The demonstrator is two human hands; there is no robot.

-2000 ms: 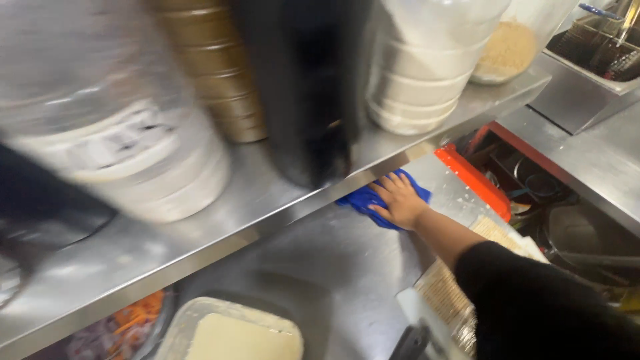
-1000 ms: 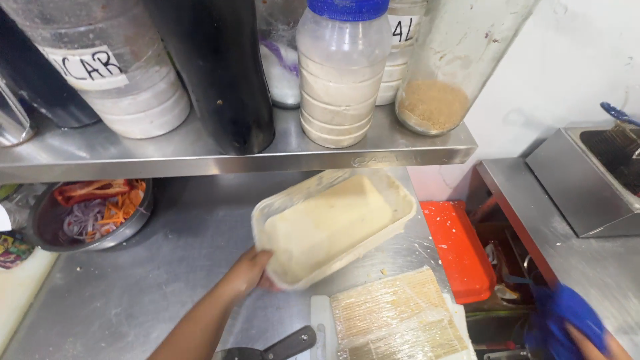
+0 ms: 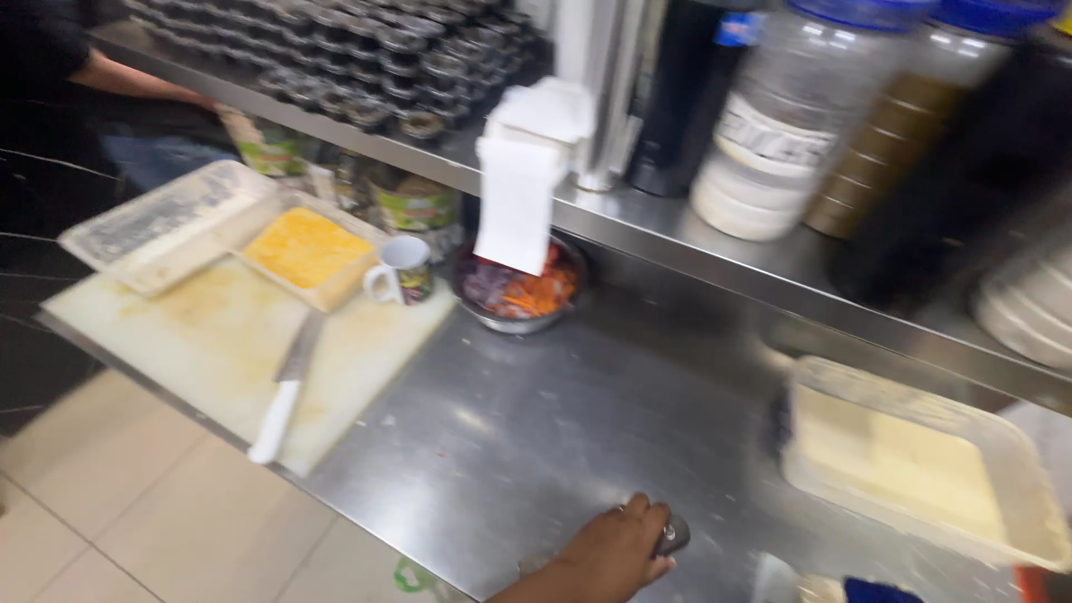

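My left hand (image 3: 615, 544) is low in the head view, its fingers closed round a dark handle (image 3: 672, 534) above the steel counter; the rest of that tool is hidden. My right hand is out of view. A blue cloth (image 3: 879, 591) shows at the bottom edge, right of my left hand. Farther right sits a plastic tub of pale contents (image 3: 913, 461). On a white cutting board (image 3: 201, 335) at the left lie a white-handled knife (image 3: 289, 385), a tub of yellow food (image 3: 310, 247) and a mug (image 3: 402, 268). A metal bowl of cut vegetables (image 3: 519, 289) stands beside the board.
A steel shelf (image 3: 670, 264) crosses above the counter, bearing stacked small dark cups (image 3: 394, 63), a paper holder (image 3: 523, 159) and large jars (image 3: 779, 134). Another person's forearm (image 3: 142, 79) reaches in at the upper left. The tiled floor (image 3: 151, 502) lies beyond the counter's edge.
The view has swung far to the left. My left hand, which held the pale tub a second ago, has let it go and now holds a dark handle. My right hand has left the view.
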